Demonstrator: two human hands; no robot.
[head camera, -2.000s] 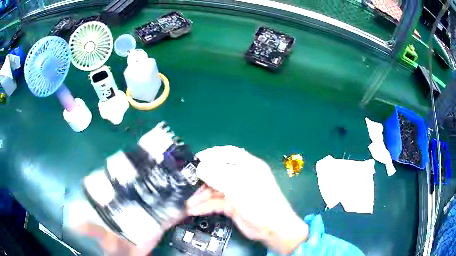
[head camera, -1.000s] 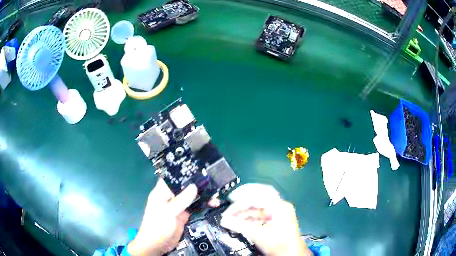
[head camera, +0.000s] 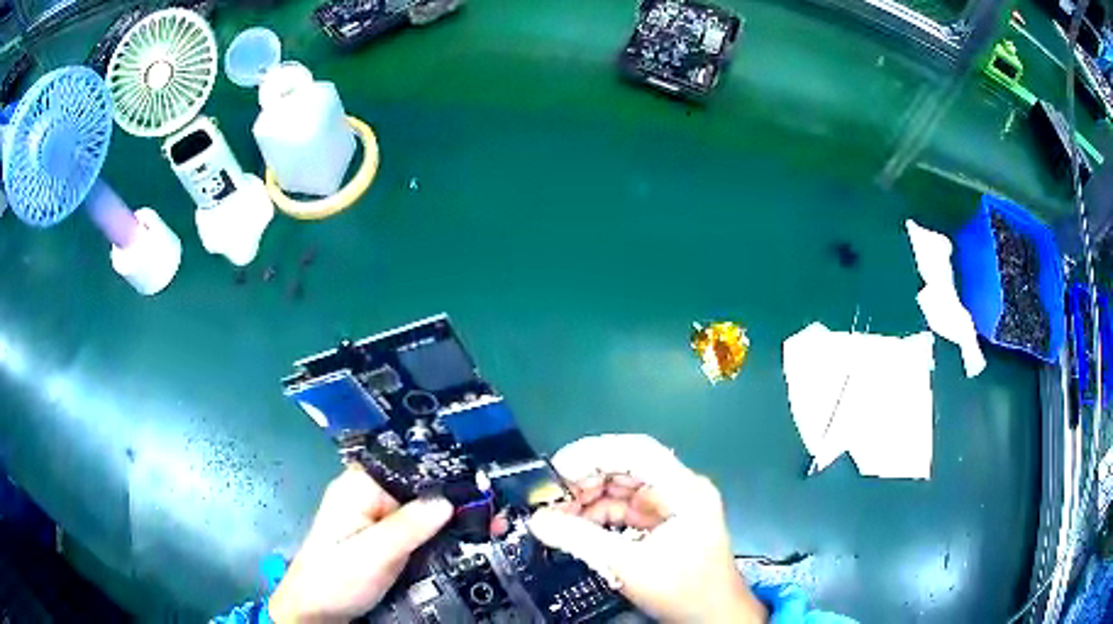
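Note:
The main circuit board (head camera: 421, 408) is held tilted up by my left hand (head camera: 366, 536), thumb on its lower edge. It is black with silver and bluish patches; a lens part with a purplish glint (head camera: 477, 502) sits at its lower end. Below it lies a black open housing (head camera: 488, 591) with boards inside, cut off by the lower edge. My right hand (head camera: 647, 524) has its fingertips pinched at the board's lower right corner, where the board meets the housing. What exactly its fingertips grip is too small to tell.
Tweezers (head camera: 835, 412) lie on a white cloth (head camera: 885, 402) at right, beside a crumpled piece (head camera: 940, 299) and a blue screw bin (head camera: 1007, 280). An amber clump (head camera: 721, 351) is mid-bench. Two fans (head camera: 55, 146) (head camera: 161, 73) and a white bottle (head camera: 303, 134) stand at left. Part-assembled units (head camera: 680, 46) lie at the far edge.
The board, blurred and higher between the hands two seconds ago, is now steadier and lower, above the housing. My right fingers have closed in at its lower corner. The view has shifted slightly.

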